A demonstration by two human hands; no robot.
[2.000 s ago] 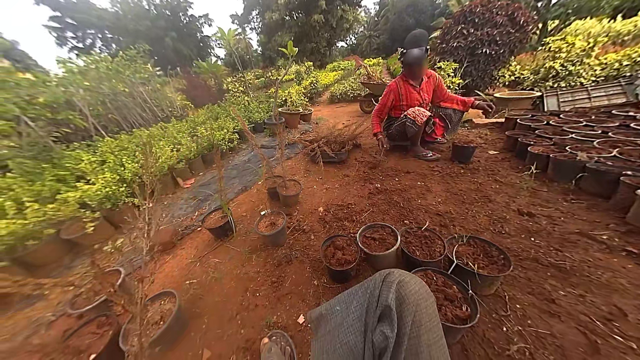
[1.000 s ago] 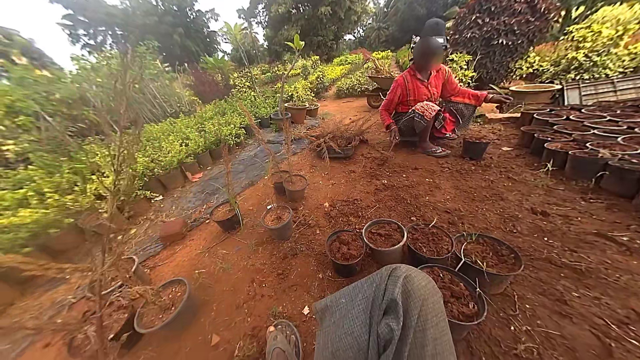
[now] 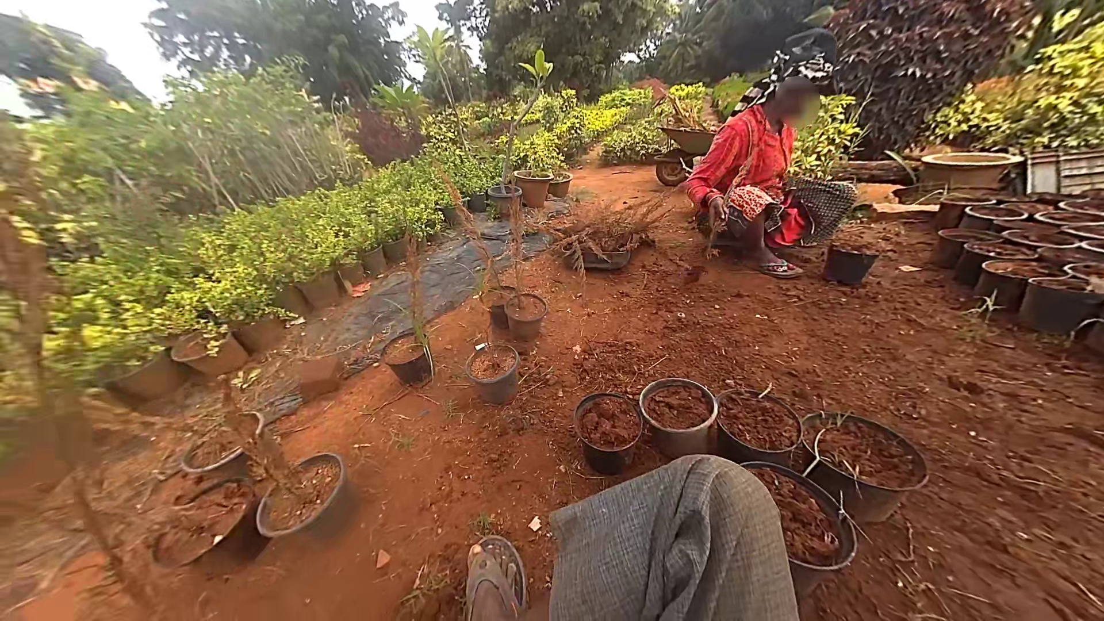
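Neither of my hands shows in the head view. My bent knee in grey cloth (image 3: 681, 543) rises at the bottom centre, and my sandalled foot (image 3: 496, 576) rests on red soil to its left. Around the knee stand several black plastic pots filled with soil, among them a small pot (image 3: 609, 424), a greyish pot (image 3: 679, 416) and a wide pot (image 3: 865, 461). Another soil-filled pot (image 3: 802, 526) touches the knee's right side in the picture. Farther off, a pot (image 3: 493, 373) stands near several pots with thin, dry plants.
A co-worker in a red shirt (image 3: 746, 155) squats beyond the pots, near a black pot (image 3: 849, 263) and a wheelbarrow (image 3: 687, 142). Dry plants lie in a shallow container (image 3: 599, 257). Rows of soil-filled pots (image 3: 1059, 304) stand at the right; potted shrubs (image 3: 216, 349) line the left.
The co-worker's outstretched arm has come in from the large pot at the right, and their head has turned to the right of the picture and down.
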